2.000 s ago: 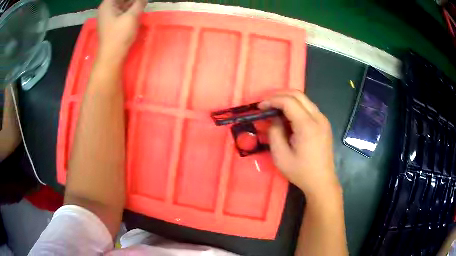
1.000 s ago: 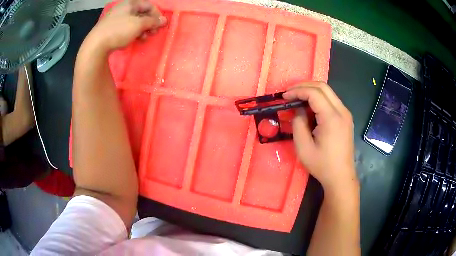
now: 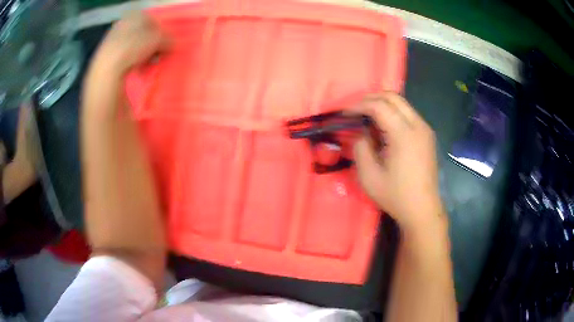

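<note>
A large red foam tray (image 3: 242, 124) with rectangular pockets in two rows lies in front of me. My right hand (image 3: 399, 151) grips several thin black plastic frames (image 3: 327, 126) over the tray's right half. One frame hangs lower, with red foam showing through its round hole. The frames are blurred, so their exact number is unclear. My left hand (image 3: 133, 44) is at the tray's far left corner, fingers bent. It is blurred, and I cannot tell whether it holds the tray or anything else. My left forearm hides part of the tray's left side.
A smartphone (image 3: 481, 129) lies on the dark mat to the right, near a small yellow scrap (image 3: 461, 86). Glossy black blister trays (image 3: 541, 233) are at far right. A fan (image 3: 31, 50) stands at far left. Another person's arm (image 3: 19, 163) shows at left. A green belt (image 3: 472, 28) lies beyond.
My left hand has moved from beyond the far edge, over a far-left pocket, to the left corner. The tray no longer shows left of my forearm. My right hand keeps holding the frames.
</note>
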